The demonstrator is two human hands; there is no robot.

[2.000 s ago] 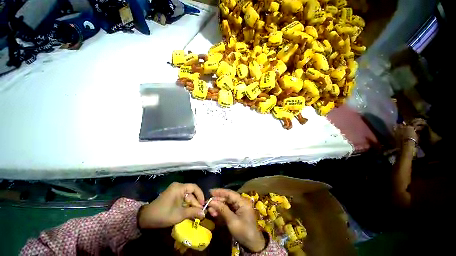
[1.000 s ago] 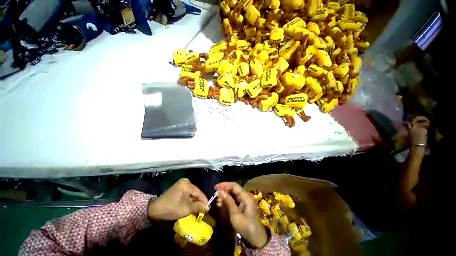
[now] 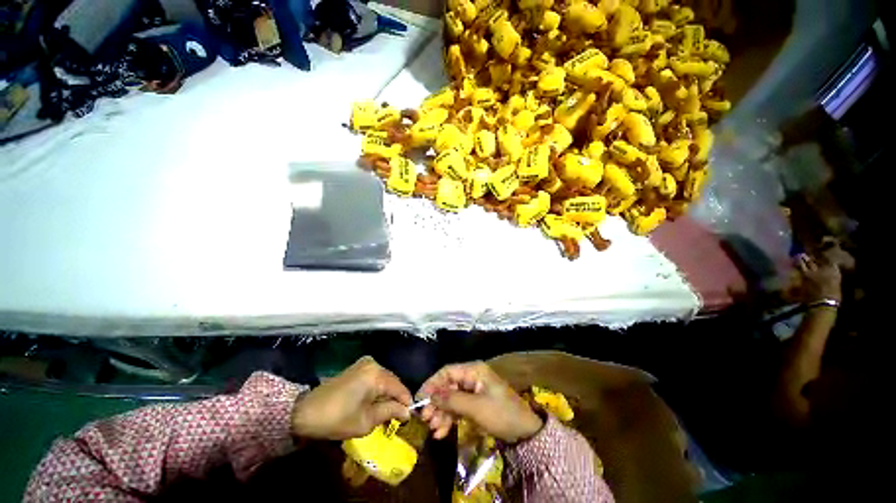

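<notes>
A yellow plush toy hangs below my left hand, its short yellow loop at my fingertips. My left hand is closed at the loop. My right hand is close beside it, thumb and forefinger pinching a small thin pale piece that points towards my left fingertips. The exact type of this piece cannot be told. A large pile of yellow toys with brown legs lies on the white table, beyond my hands.
A cardboard box with yellow toys stands below right, partly behind my right arm. Grey flat bags lie on the white cloth. Blue plush toys are heaped back left. Another person's arm is at right.
My right hand has moved down and in, now touching or nearly touching my left fingertips. The thin piece lies flatter than before. The view has shifted slightly.
</notes>
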